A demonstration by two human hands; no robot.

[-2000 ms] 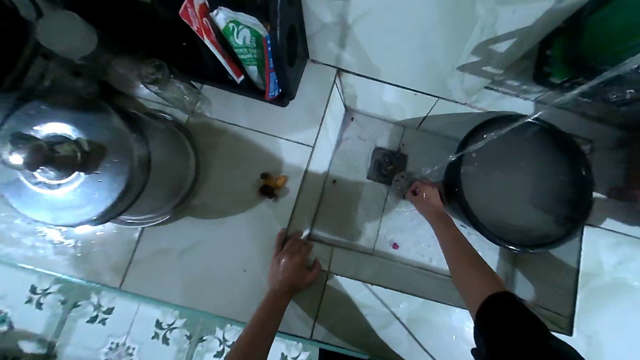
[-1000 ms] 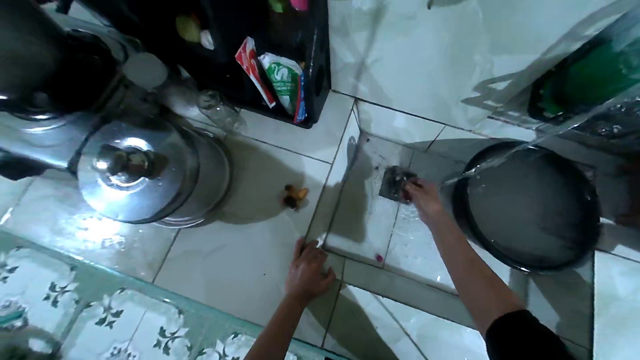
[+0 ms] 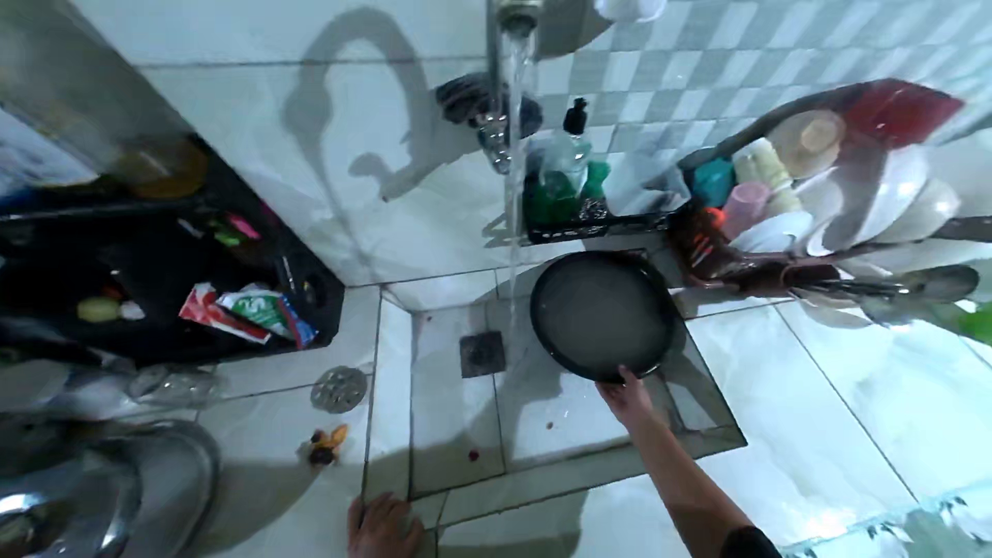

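Note:
In the tiled sink basin [image 3: 535,418], my right hand [image 3: 626,397] touches the near rim of a round black basin [image 3: 603,316] full of cloudy liquid; how firmly it grips is unclear. My left hand [image 3: 385,528] rests with fingers spread on the tiled ledge at the sink's near left corner, holding nothing. Water [image 3: 513,194] runs from the faucet [image 3: 519,14] and falls just left of the black basin. The square drain [image 3: 482,354] lies in the sink floor. A round metal drain strainer [image 3: 339,389] sits on the counter left of the sink, near small food scraps [image 3: 325,446].
A black crate [image 3: 325,333] with packets stands at the left, above a lidded metal pot [image 3: 163,488]. Behind the sink are a black caddy [image 3: 558,232] with a soap bottle [image 3: 572,155], and a dish rack [image 3: 717,263] piled with bowls, cups and utensils.
My right hand has moved from the drain to the black basin's rim. The round strainer now lies on the counter left of the sink. My view has shifted strongly toward the faucet and dish rack.

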